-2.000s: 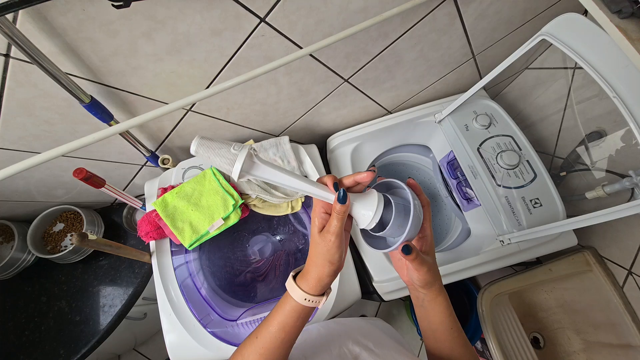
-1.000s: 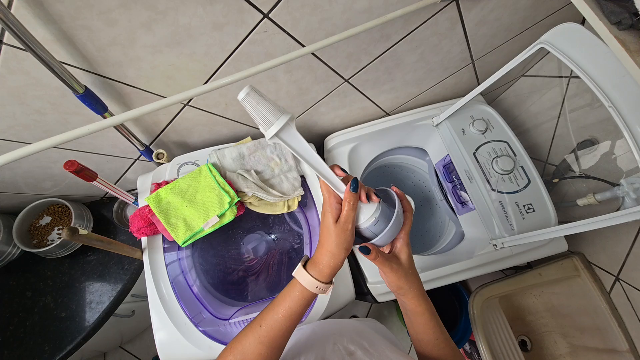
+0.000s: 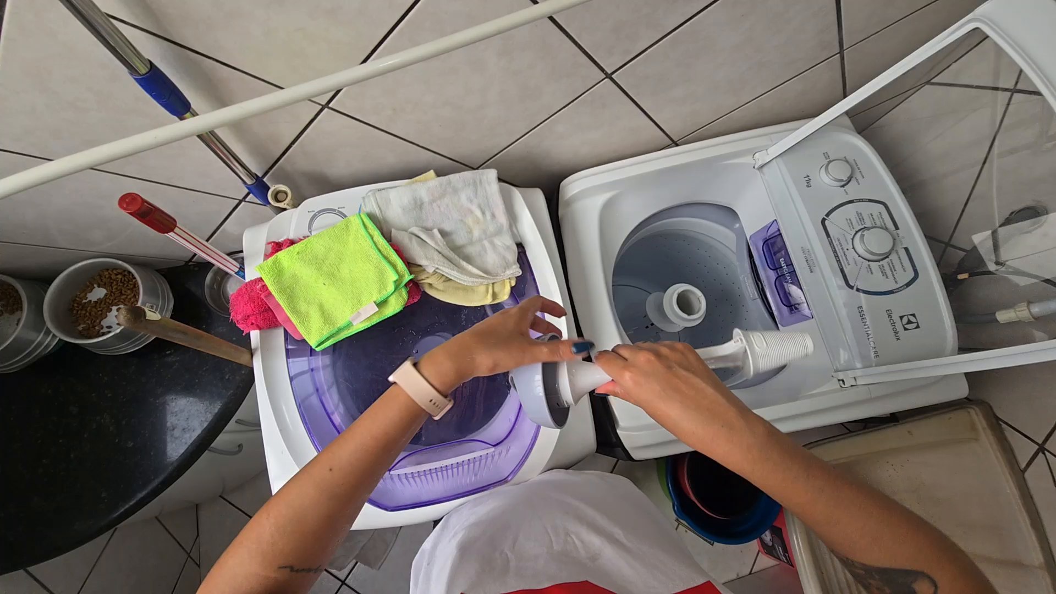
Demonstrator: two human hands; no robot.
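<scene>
My right hand (image 3: 660, 375) is closed around the white stem of a plastic washing machine part (image 3: 540, 394), likely the fabric softener dispenser. Its wide grey cup end points left, over the edge of the purple-lidded machine, and its ribbed white tip (image 3: 775, 352) points right. Just above the cup, my left hand (image 3: 524, 338) has its fingers spread, with the index and thumb near the stem; whether they touch it I cannot tell. Behind the part lies the open tub (image 3: 685, 256) of the Electrolux washing machine (image 3: 866, 330), with a white central post (image 3: 684, 304) in it.
Green (image 3: 334, 276), pink and white cloths (image 3: 450, 223) lie on the purple-lidded machine (image 3: 478, 478). A white rod (image 3: 289, 97) crosses above. At left, a dark counter (image 3: 107, 445) bears bowls of kibble (image 3: 103, 301). A blue bucket (image 3: 718, 503) and a beige basin (image 3: 924, 462) stand at lower right.
The part has been turned round: its ribbed tip pointed up-left before and now points right. My right hand has moved from the cup to the stem, and my left hand has come off its earlier grip.
</scene>
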